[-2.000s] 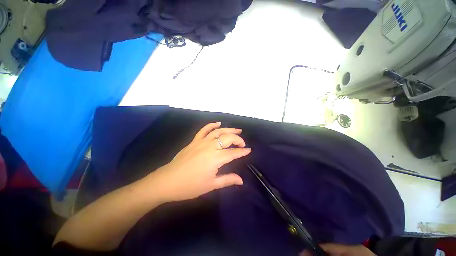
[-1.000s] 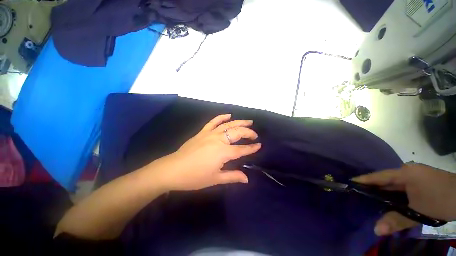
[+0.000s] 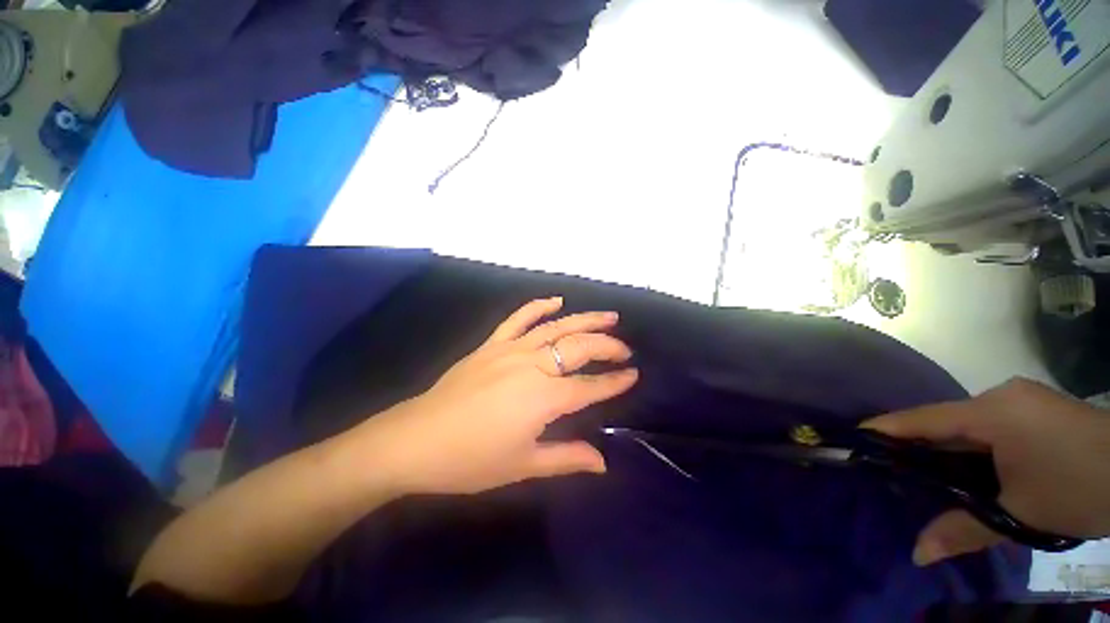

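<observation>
A large dark navy garment piece (image 3: 730,535) lies over the front table edge and towards me, its curved edge at the right. My left hand (image 3: 523,389), with a ring, rests flat on the cloth with fingers spread, holding nothing. My right hand (image 3: 1022,462) grips the black handles of the tailor's shears (image 3: 809,448). The blades point left, their tip close to my left thumb and forefinger. A thin pale thread end (image 3: 663,459) lies on the cloth just below the blades.
The cream-white lockstitch machine (image 3: 986,134) stands at the right. A bright blue sheet (image 3: 158,256) lies at the left, under part of a heap of navy garment pieces (image 3: 463,43). A dark cloth piece (image 3: 901,37) lies behind the machine head. A neighbouring machine (image 3: 67,73) shows at the far left.
The shears have swung from a slant at lower right to nearly level, and my right hand has come up into view with them. My left hand has shifted slightly right. The pale thread has come into view.
</observation>
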